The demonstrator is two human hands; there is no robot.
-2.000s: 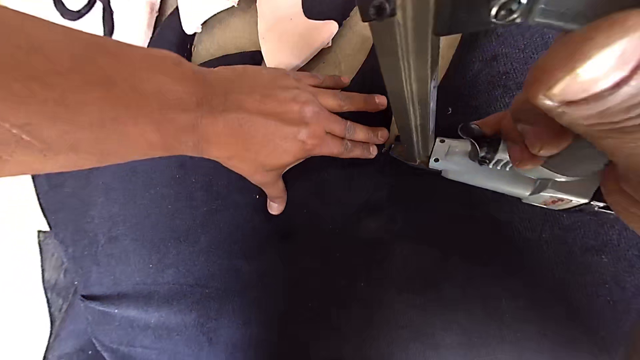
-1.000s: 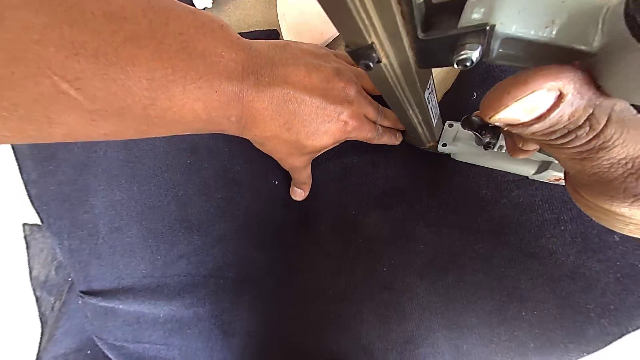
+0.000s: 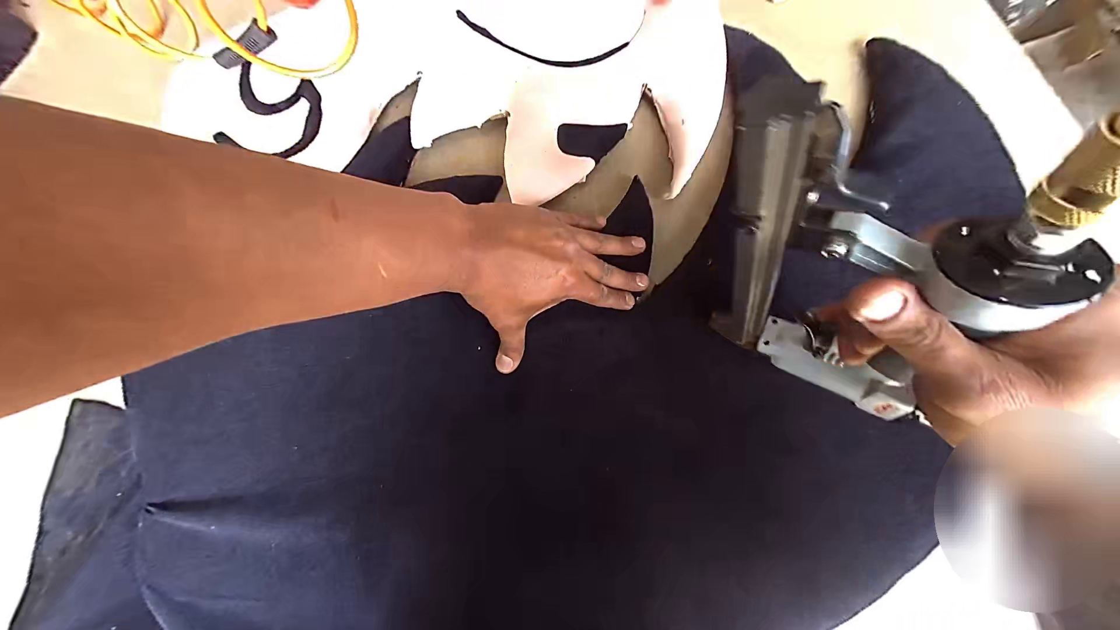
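My left hand [image 3: 551, 267] lies flat with spread fingers on dark blue fabric [image 3: 490, 455], its fingertips by the edge of a curved opening. Gripped in my right hand [image 3: 971, 350] is a pneumatic stapler [image 3: 840, 372] with a metal magazine [image 3: 770, 227] and a brass-coloured air fitting [image 3: 1081, 175]. The stapler stands to the right of my left hand, its nose close to the fabric; whether they touch, I cannot tell. Pale cut-out shapes [image 3: 542, 162] with curved points lie on a tan surface just beyond my left fingers.
A coiled orange-yellow hose [image 3: 284, 70] with a dark sleeve lies at the upper left. A curved dark fabric piece [image 3: 936, 131] is at the upper right. The main fabric has a folded corner [image 3: 79, 490] at the lower left. A blurred round patch covers the lower right.
The stapler in my right hand has moved away from my left fingertips, leaving a gap between them. The view now takes in more of the pale shapes and the hose.
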